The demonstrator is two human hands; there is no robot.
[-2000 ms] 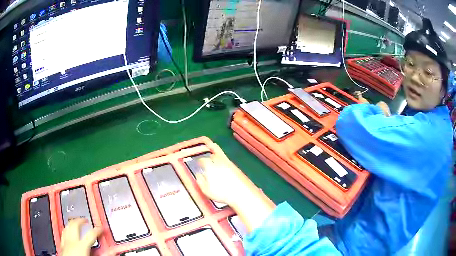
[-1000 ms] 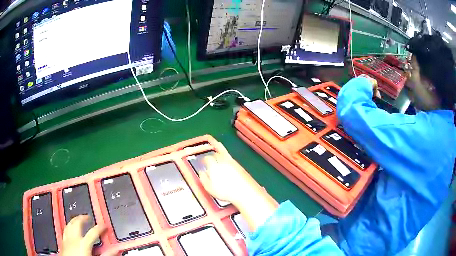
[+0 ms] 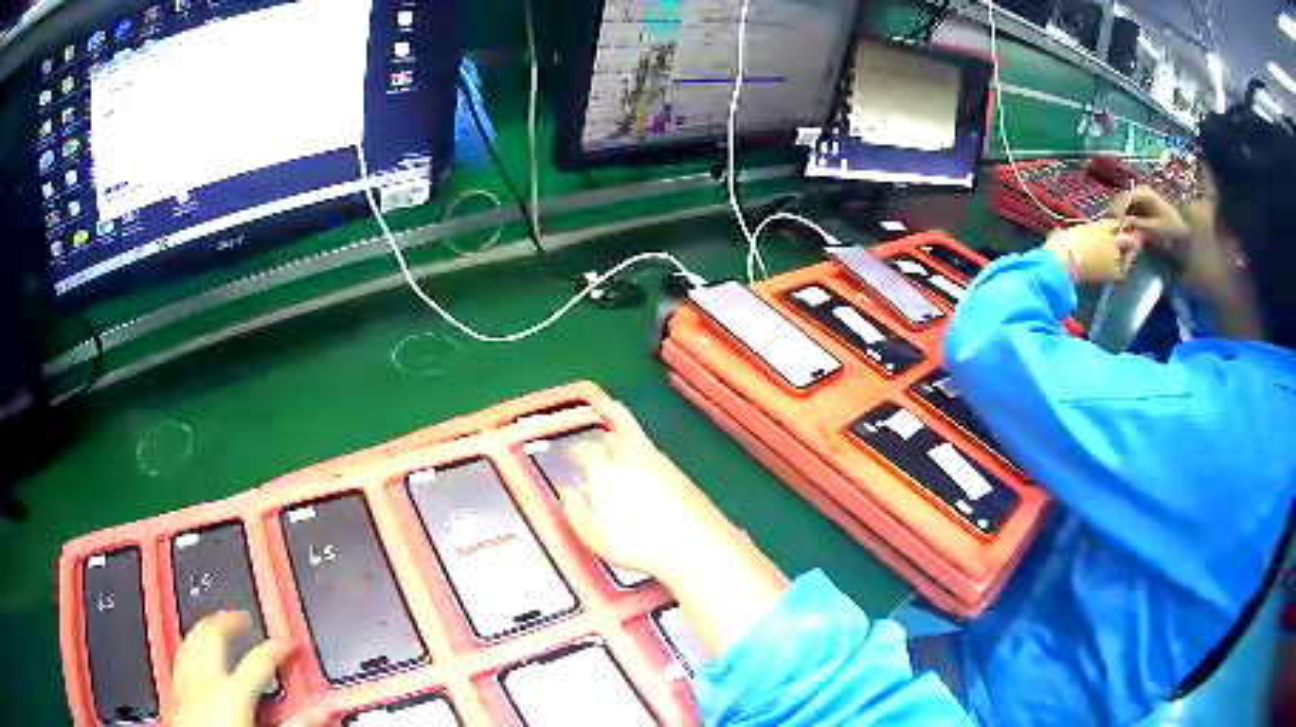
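A salmon-red tray [image 3: 270, 497] holds several smartphones in pockets in front of me. The back row has three dark screens, such as the phone [image 3: 348, 582] marked "65", then a phone [image 3: 490, 547] with a lit screen and reddish text. My right hand [image 3: 618, 497] lies over the rightmost back-row phone [image 3: 552, 457] and partly covers it. My left hand [image 3: 225, 675] is at the lower part of the second phone [image 3: 213, 575], cut off by the bottom edge. Whether the fingers grip either phone cannot be told. A front-row phone [image 3: 576, 692] shows a white screen.
A stacked red tray [image 3: 796, 455] at the right holds black units and two cabled phones, one with a white screen [image 3: 768, 335]. A person in a blue smock [image 3: 1137, 455] sits beside it. Monitors [image 3: 228, 128] and hanging white cables [image 3: 498, 338] are behind.
The first phones from the left went from lit or grey to dark; the fourth stays lit. My hands barely moved. The neighbour turned away and now has both hands raised together near the far tray.
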